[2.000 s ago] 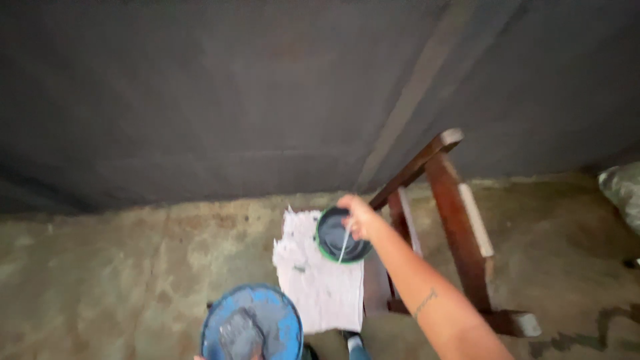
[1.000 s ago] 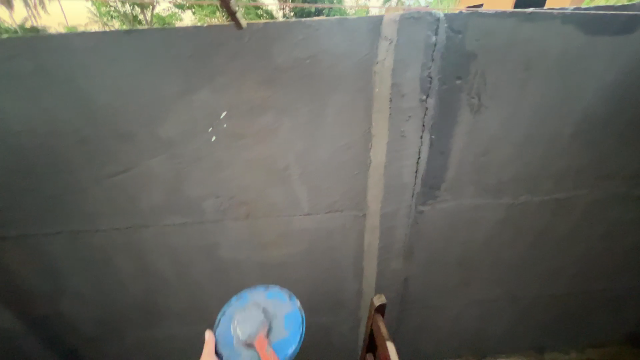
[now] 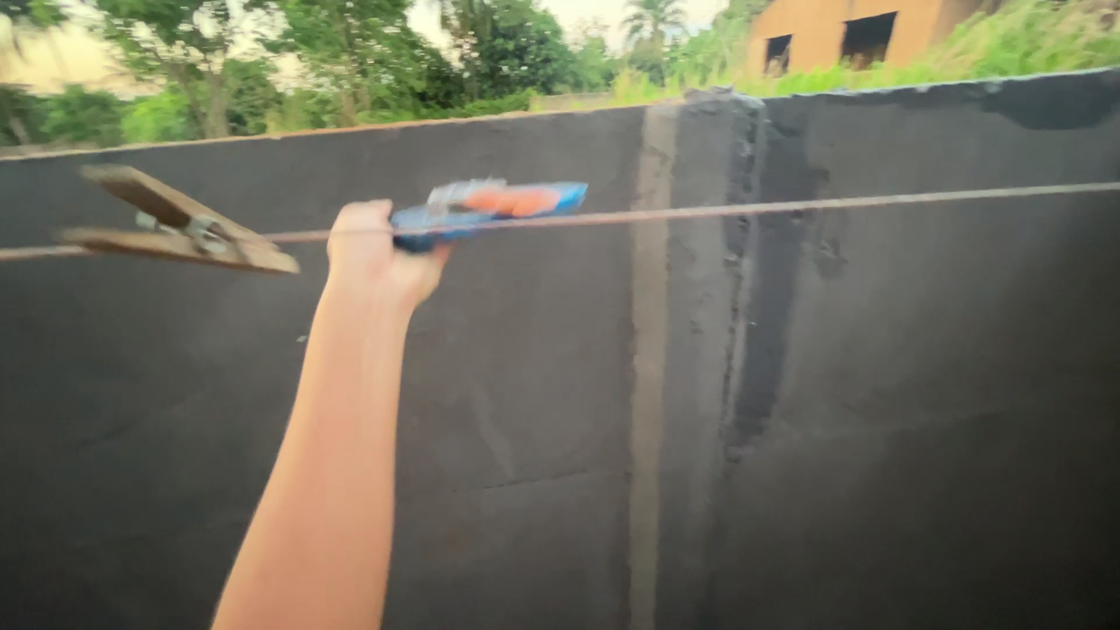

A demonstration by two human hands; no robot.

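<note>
My left hand (image 3: 381,249) is raised in front of the wall, its arm coming up from the bottom edge. It grips the near left edge of a blue round, lid-like object (image 3: 420,229), seen almost edge-on and blurred. On top of the blue object lie a grey item (image 3: 468,188) and an orange item (image 3: 516,202), too blurred to name exactly. A thin cord (image 3: 700,213) crosses the view, passing across the hand and the blue object. Left of the hand, a wooden clothespin (image 3: 206,236) is on the cord. My right hand is out of view.
A dark grey wall (image 3: 525,376) fills most of the view, with a lighter vertical strip (image 3: 649,350) and a rough crack (image 3: 739,289). Behind its top edge stand trees (image 3: 516,52), grass and an orange building (image 3: 814,31).
The view has tilted up strongly from the floor. My left hand has lifted the blue object higher. My right hand, earlier at a dark bucket, has left the view.
</note>
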